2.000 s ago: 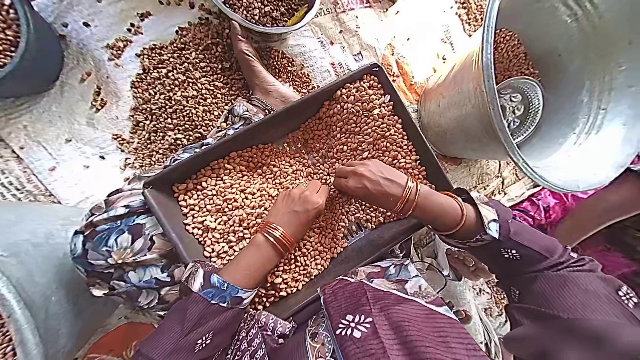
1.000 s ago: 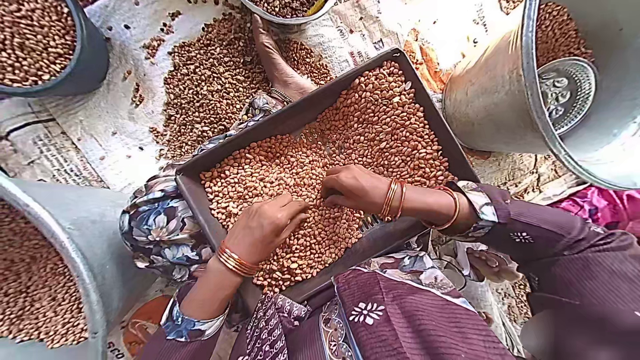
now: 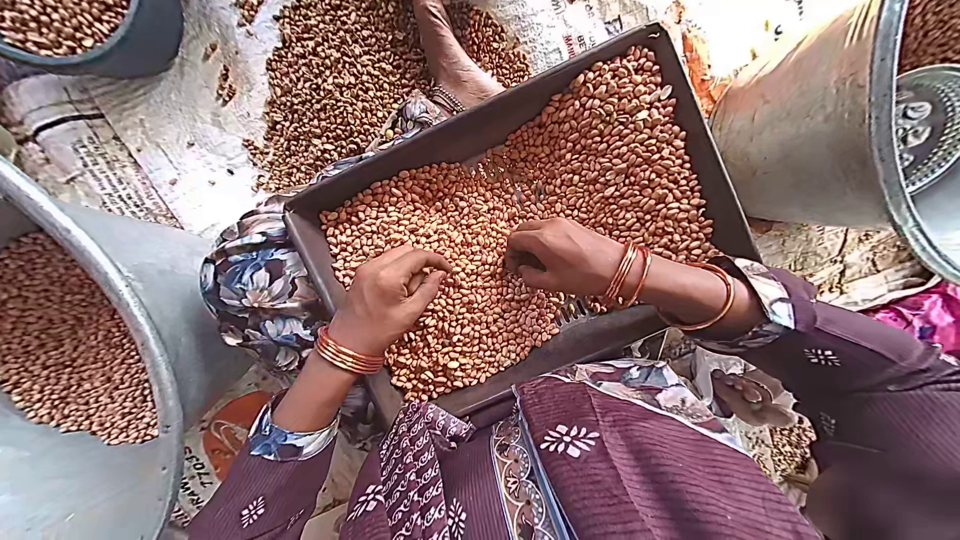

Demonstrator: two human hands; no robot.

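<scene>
A dark rectangular tray (image 3: 705, 161) with a slotted bottom rests tilted across my lap, spread with reddish-brown shelled nuts (image 3: 615, 150) that look like peanuts. Over the left part of the nuts is my left hand (image 3: 394, 292), thumb and forefinger nearly together; whether a nut is between them cannot be seen. My right hand (image 3: 559, 257) is at the middle of the tray with curled fingers down at the nuts, their tips partly hidden. Both wrists wear bangles. Some tray slots show below my right hand.
Metal tubs holding nuts stand at left (image 3: 169, 300) and right (image 3: 795, 127), the right one with a perforated metal strainer (image 3: 930, 127). A dark bucket (image 3: 146, 37) of nuts is at top left. Beyond the tray, a darker heap (image 3: 330, 90) lies on printed sacking beside a bare foot (image 3: 457, 67).
My left hand has moved left, away from my right hand, since the earliest frame. My right hand stays near the tray's middle. The view has shifted, showing more of the left tub.
</scene>
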